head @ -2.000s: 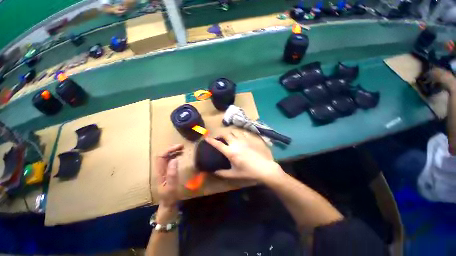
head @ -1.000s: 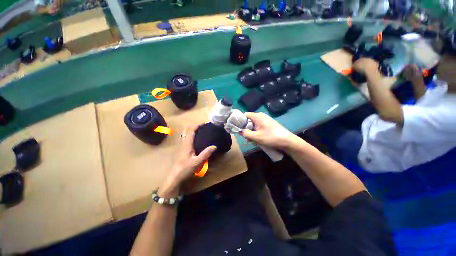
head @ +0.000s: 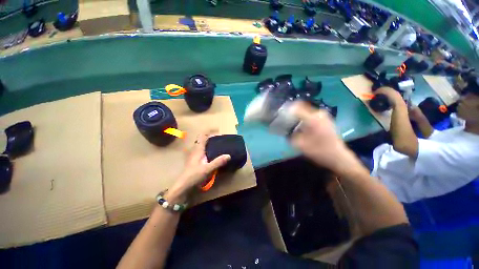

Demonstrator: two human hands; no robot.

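Note:
My left hand [head: 202, 164] holds a black portable speaker [head: 227, 151] down on the cardboard mat [head: 134, 194], near its right edge. An orange wrist strap [head: 209, 181] hangs from the speaker beside my thumb. My right hand [head: 318, 134], blurred, grips the cloth-wrapped mallet [head: 270, 111], raised to the right of the speaker and apart from it. Two more speakers stand on the mat behind, one at left [head: 154, 124] and one farther back [head: 199, 93].
Loose black grille covers [head: 310, 86] lie on the green surface behind the mallet; more covers [head: 20, 137] lie at far left. A speaker [head: 255, 58] stands on the green conveyor [head: 121, 65]. A person in white [head: 436, 163] works at right.
Over the two seconds, the right hand took up the mallet from the mat. Since one second ago, it has moved up and right, away from the speaker. The left hand still holds the speaker.

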